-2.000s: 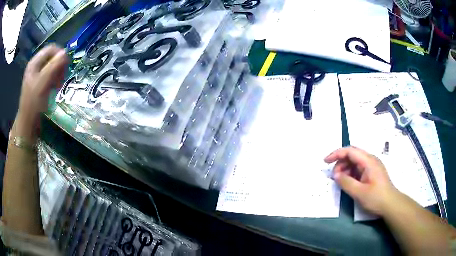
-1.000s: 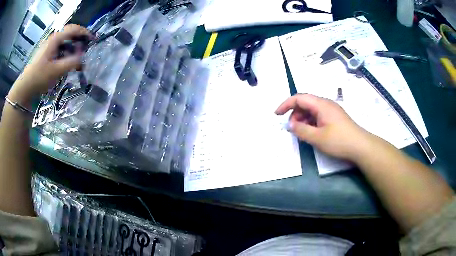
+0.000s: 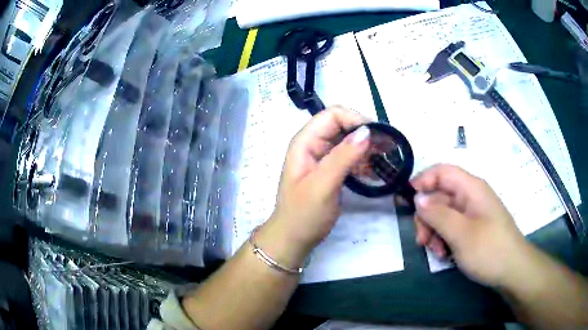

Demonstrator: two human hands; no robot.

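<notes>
A black ring-ended arm (image 3: 407,161) is held between my two hands above the left inspection sheet. My left hand (image 3: 325,167) grips the left side of its ring, with the thumb on the rim. My right hand (image 3: 461,222) pinches the bar end at the lower right of the ring; my fingers hide most of that end. The black sample arms (image 3: 302,71) lie on the left sheet (image 3: 267,122), just beyond my left hand.
A digital caliper (image 3: 480,77) and a small metal fitting (image 3: 461,136) lie on the right sheet (image 3: 412,58). A dark pen (image 3: 538,69) lies at the caliper's right. Stacked blister trays (image 3: 148,142) stand at left, with a lower tray stack (image 3: 90,296) below the bench edge.
My left hand has moved from the tray stack to the sheets with a black arm. My right hand has closed on its other end. The view has shifted.
</notes>
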